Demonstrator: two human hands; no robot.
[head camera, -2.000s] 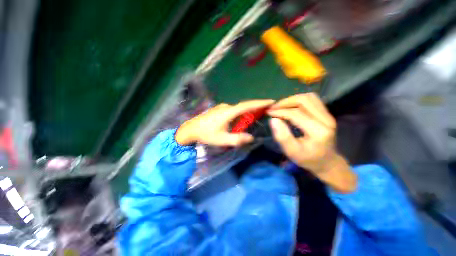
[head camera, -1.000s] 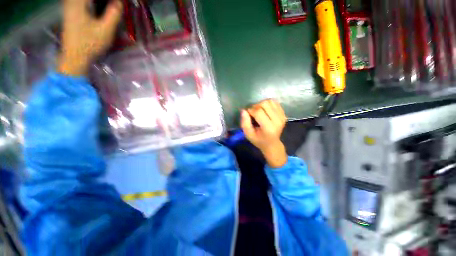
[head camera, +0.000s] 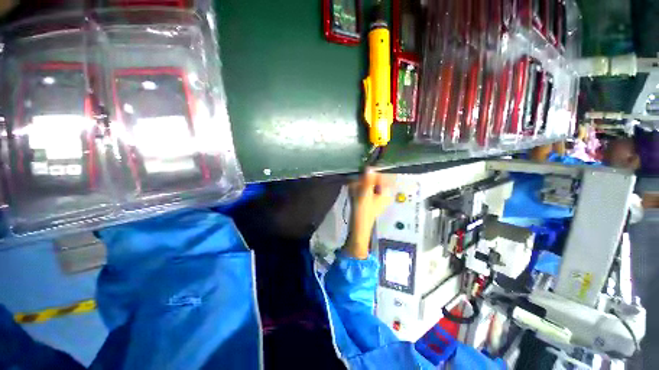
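My right hand (head camera: 370, 194) is blurred at the machine's front corner, below the cord end of a yellow electric screwdriver (head camera: 378, 90) lying on the green bench. I cannot tell whether it holds anything. A skin-coloured patch in the top left corner may be part of my left hand; the rest is out of the picture. A clear blister tray (head camera: 105, 101) with red-rimmed phones is at the left, overhanging the bench edge. Red-rimmed open phone housings (head camera: 406, 90) lie beside the screwdriver, and another housing (head camera: 342, 18) is at the top.
A stack of clear trays (head camera: 477, 94) with red edges stands right of the screwdriver. The white screw machine (head camera: 405, 235) with a lit screen (head camera: 397, 267) and round buttons is at the right, its arm beyond. Another person is partly visible behind it. Yellow-black floor tape shows lower left.
The view has swung right, showing more of the machine. The red piece between my hands two seconds ago is no longer seen there. My right hand has moved to the machine's corner; my left has left upper-left view.
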